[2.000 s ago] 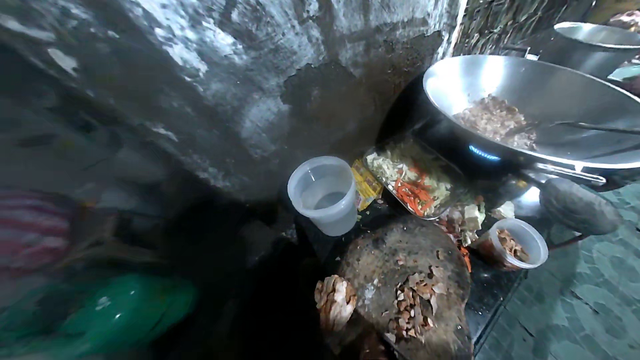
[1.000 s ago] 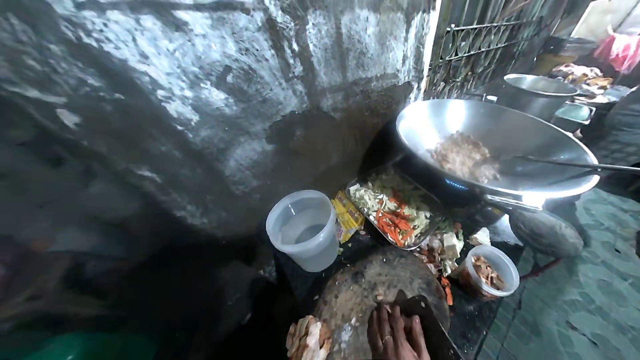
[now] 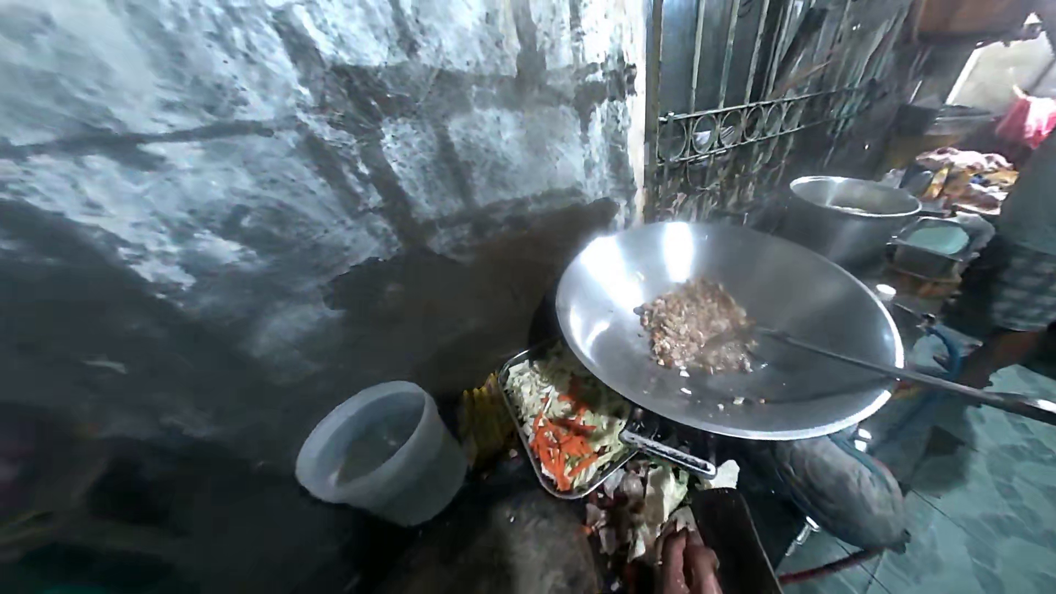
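At the bottom edge, what looks like my left hand (image 3: 689,563) has its fingertips at pale scraps (image 3: 652,503), just left of a dark, broad blade (image 3: 736,536). The lower part of the hand is cut off, and my right hand is out of view. Left of the fingers lies a round chopping board (image 3: 520,549), partly in shadow. Beyond the scraps, a metal tray (image 3: 561,495) holds shredded pale vegetable and orange strips. A large wok (image 3: 792,289) contains browned chopped food (image 3: 700,326) with a long-handled metal utensil (image 3: 907,375) resting in it.
A translucent plastic tub (image 3: 412,487) stands left of the tray, beside a yellow packet (image 3: 485,417). The stained wall (image 3: 462,148) rises behind. A metal pot (image 3: 854,223) is beyond the wok, near a metal grille (image 3: 734,124). Another person (image 3: 1027,247) stands at the right edge.
The hand and blade have moved from over the chopping board to the scraps on its right. The view has tilted up. The small tub of chopped pieces seen earlier no longer shows.
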